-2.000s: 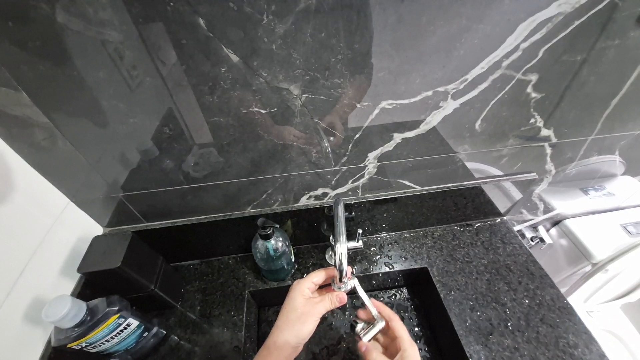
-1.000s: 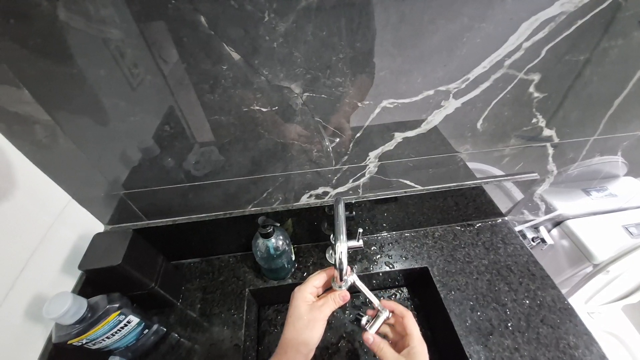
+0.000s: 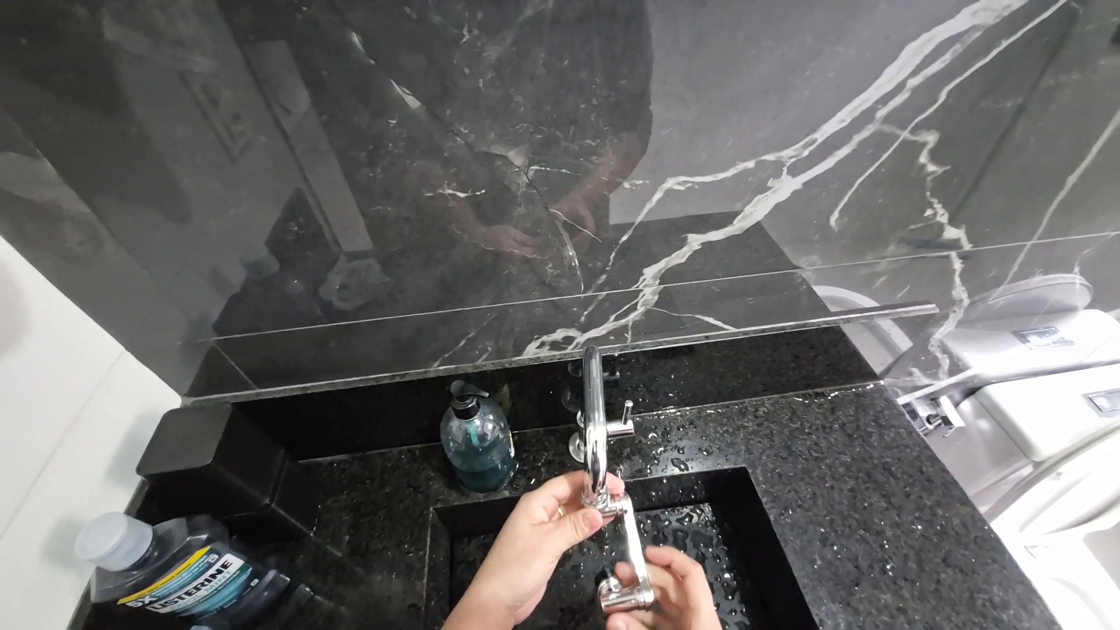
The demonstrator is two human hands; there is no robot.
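A curved chrome faucet (image 3: 593, 411) rises behind the black stone sink (image 3: 761, 525). At its spout tip, my left hand (image 3: 542, 542) pinches the joint where a jointed chrome extension arm (image 3: 634, 538) meets the spout. The arm slants down toward the right from there. Its lower end, a short chrome cylinder, lies in the fingers of my right hand (image 3: 674, 591). Water drops cover the basin behind my hands. Left of the faucet stands a pump soap bottle (image 3: 479, 442) with blue-green liquid.
A black box-shaped container (image 3: 206, 455) and a Listerine mouthwash bottle (image 3: 188, 573) stand on the left of the wet granite counter (image 3: 840, 472). The marble-patterned wall (image 3: 490, 175) rises behind, reflecting the person. A white toilet (image 3: 1059, 411) is at the right, beyond the counter edge.
My right hand and the lower end of the extension arm have shifted slightly; the arm hangs steeper than one second ago. My left hand stays at the spout tip.
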